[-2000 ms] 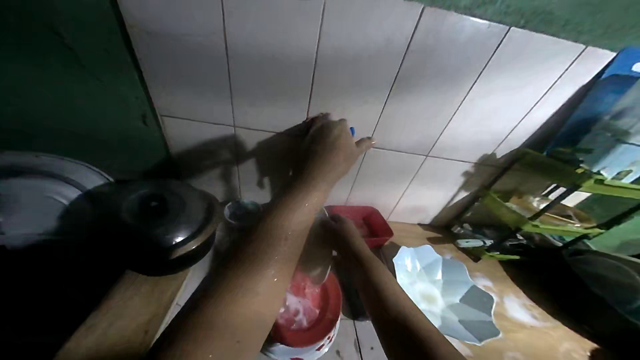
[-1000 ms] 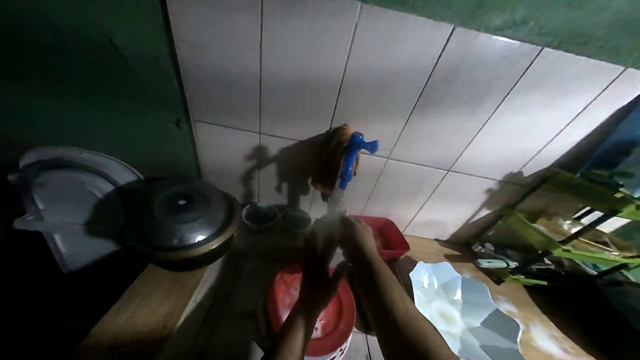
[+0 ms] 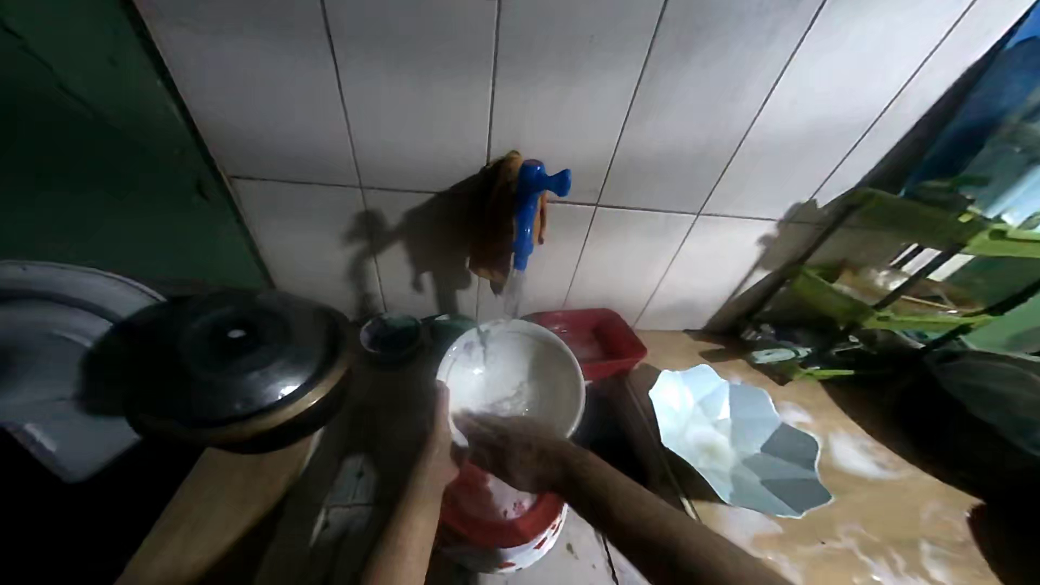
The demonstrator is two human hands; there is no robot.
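Observation:
A white bowl [image 3: 528, 374] is tilted under a blue plastic tap [image 3: 528, 213], and water runs from the spout into it. My left hand [image 3: 447, 435] grips the bowl's left lower rim. My right hand [image 3: 512, 447] reaches over the near rim, its fingers at the inside of the bowl; whether they hold anything is hidden. Just below both hands sits a red basin [image 3: 504, 520] with suds, on top of a white container with red marks [image 3: 528, 554]. Behind the bowl, at its right, lies a red rectangular tub [image 3: 597, 337].
A light blue faceted bowl [image 3: 735, 439] rests on the wet, sudsy wooden counter [image 3: 861, 520]. A lidded dark pot [image 3: 236, 366] stands left, near grey trays [image 3: 65, 349]. Small cups [image 3: 390, 335] are by the tiled wall. A green rack [image 3: 910, 309] stands right.
Two seconds ago one hand was up at the tap; a second ago both hands were under its running water. Now they are at the white bowl, which shows plainly under the stream.

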